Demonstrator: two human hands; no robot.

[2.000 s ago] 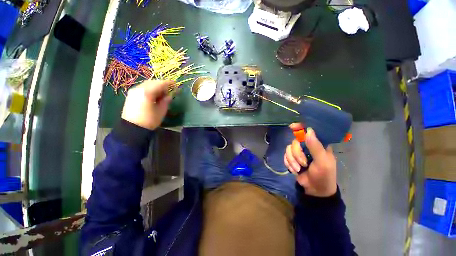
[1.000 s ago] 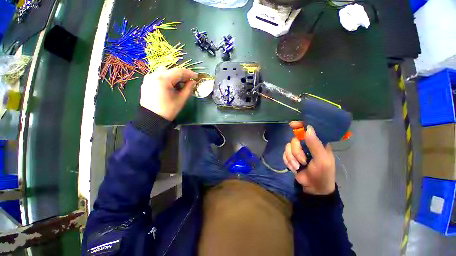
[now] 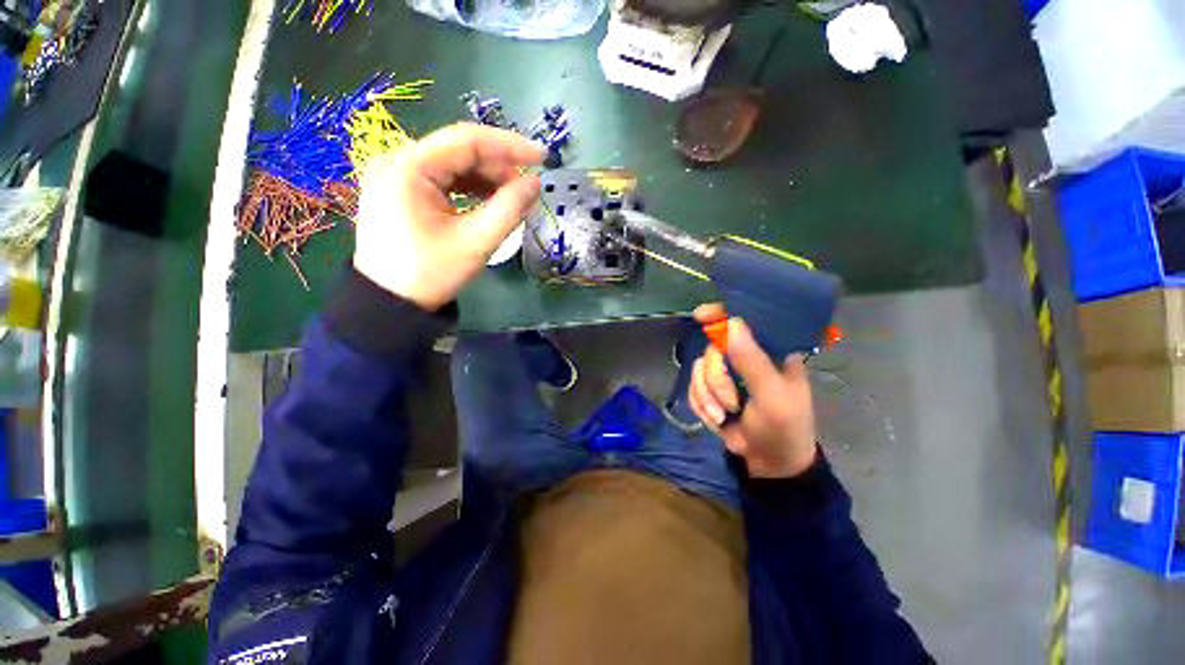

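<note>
My left hand (image 3: pixel 448 214) is over the left edge of the dark fixture (image 3: pixel 581 198), thumb and forefinger pinched on what looks like a thin lead wire, faint against the fixture. It partly covers the flux tin (image 3: pixel 506 247) and the yellow wires (image 3: pixel 374 134). My right hand (image 3: pixel 764 409) grips the dark blue-grey soldering gun (image 3: pixel 777 301), forefinger at the orange trigger. The gun's metal nose and thin rod point left, their ends at the fixture's right part. A small part with dark wires shows on the fixture's lower left.
Blue wires (image 3: pixel 302 146) and brown-red wires (image 3: pixel 289 214) lie left. Small black parts (image 3: pixel 552 133) lie behind the fixture. Farther back are a clear bag (image 3: pixel 520 13), a white base (image 3: pixel 656 59), a brown round dish (image 3: pixel 715 126) and crumpled white tissue (image 3: pixel 867 38). Blue bins (image 3: pixel 1137 487) stand right.
My left hand has moved right from the wire pile, past the flux tin, to the fixture's edge. My right hand keeps its grip on the gun. The whole view has shifted slightly.
</note>
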